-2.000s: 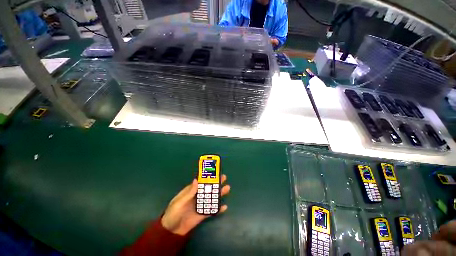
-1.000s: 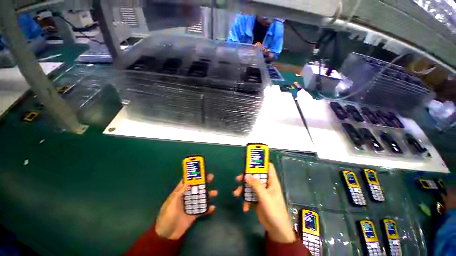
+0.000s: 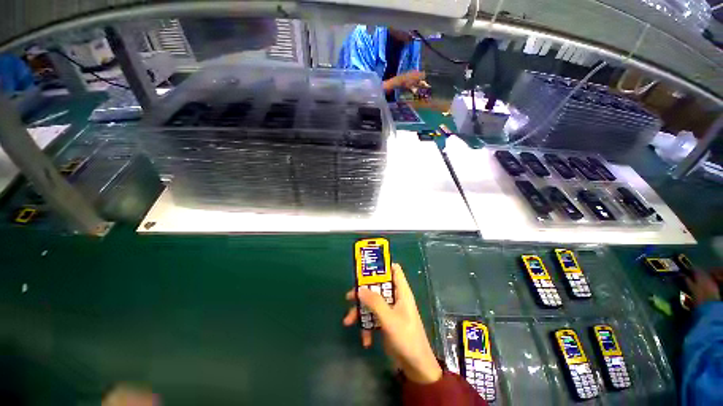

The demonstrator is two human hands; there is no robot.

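My right hand holds a yellow-framed keypad phone upright over the green mat, thumb on its keys. The phone's screen is lit with a menu. My left hand is small and blurred, cut off by the bottom edge at the left; its fingers cannot be made out. Right of my right hand lies a clear blister tray with several face-up yellow phones in its pockets. Their screens are lit.
A tall stack of blister trays with dark phones stands ahead on a white board. A tray of black phones lies at the right. A neighbour's hand and blue sleeve are at the right edge. Another person in blue works behind the stack.
The phone that was in my left hand is no longer seen, and that hand has dropped to the bottom left edge. My right hand still holds its phone. The view has shifted slightly.
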